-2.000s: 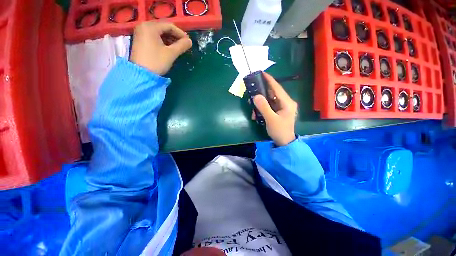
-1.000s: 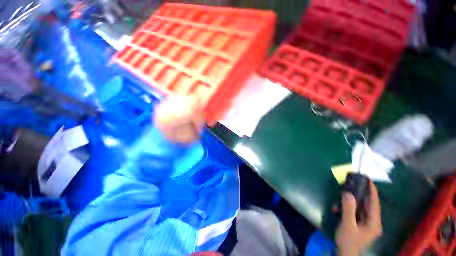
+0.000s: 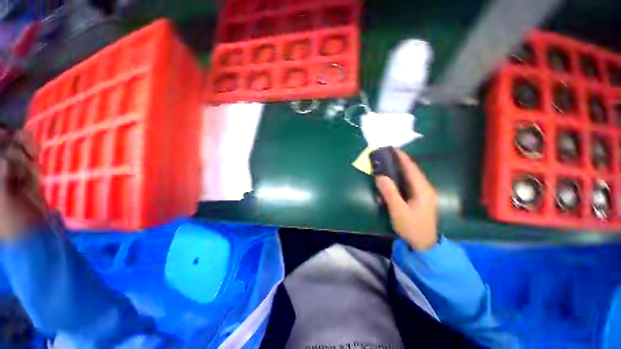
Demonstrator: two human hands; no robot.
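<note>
My right hand [image 3: 417, 208] is closed around the thick black handle of a pen-type driver [image 3: 385, 163], just above the green bench; its shaft is too blurred to make out over the white wipe. My left hand [image 3: 15, 180] is at the far left edge, blurred and partly cut off, beside the stacked red trays [image 3: 170, 129]; whether it holds anything cannot be told. A thin ring [image 3: 357, 116] lies on the bench beside the white wipe [image 3: 388, 129]. Another shiny ring [image 3: 304, 106] lies near the front edge of the red ring tray [image 3: 286, 97].
A white bottle [image 3: 406, 71] lies behind the wipe, near a grey post [image 3: 487, 48]. A yellow slip [image 3: 364, 161] shows under the wipe. A red tray of watch cases [image 3: 500, 146] is at the right. White paper [image 3: 231, 150] lies beside the stack. A blue stool [image 3: 197, 262] is below the bench.
The view has swung back from the left. My left hand has moved from the ring tray to the far left, beyond the stack. My right hand still holds the driver near the wipe.
</note>
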